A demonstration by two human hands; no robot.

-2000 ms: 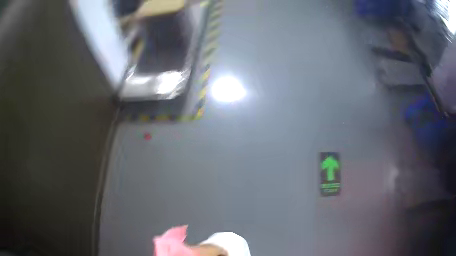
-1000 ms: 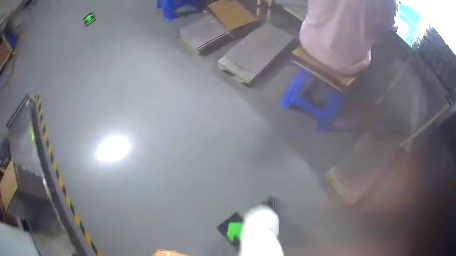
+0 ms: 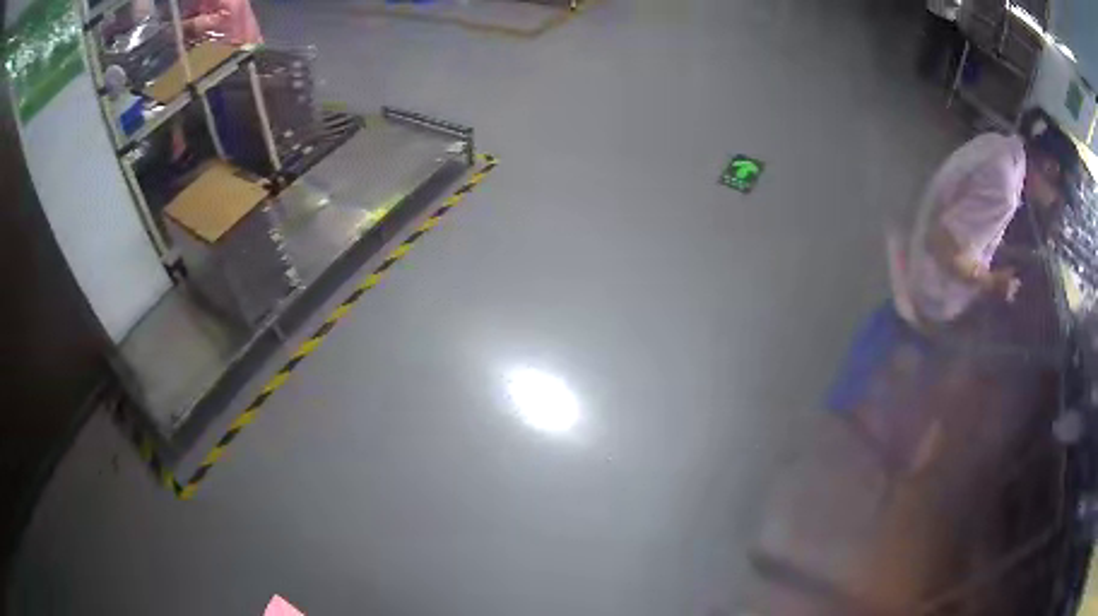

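Neither of my hands shows in the head view. A small pink piece (image 3: 282, 605), perhaps cloth, is cut off by the bottom edge, left of the middle. The grey glossy floor (image 3: 602, 301) lies in front of me. On the left, a low metal platform (image 3: 193, 367) bears a stack of trays (image 3: 247, 271) with a tan cardboard sheet (image 3: 217, 201) on top. Whether my hands hold anything is hidden.
Black-yellow tape (image 3: 316, 343) edges the platform. A metal rack (image 3: 207, 102) stands at its back, with a person in pink (image 3: 229, 22) behind. At right, a person in pale pink (image 3: 969, 217) sits on a blue stool (image 3: 861, 355). A green arrow sign (image 3: 743, 173) marks the floor.
My view has swung, so the platform now shows at the left and the seated person at the right edge. The white shape at the bottom has left the picture.
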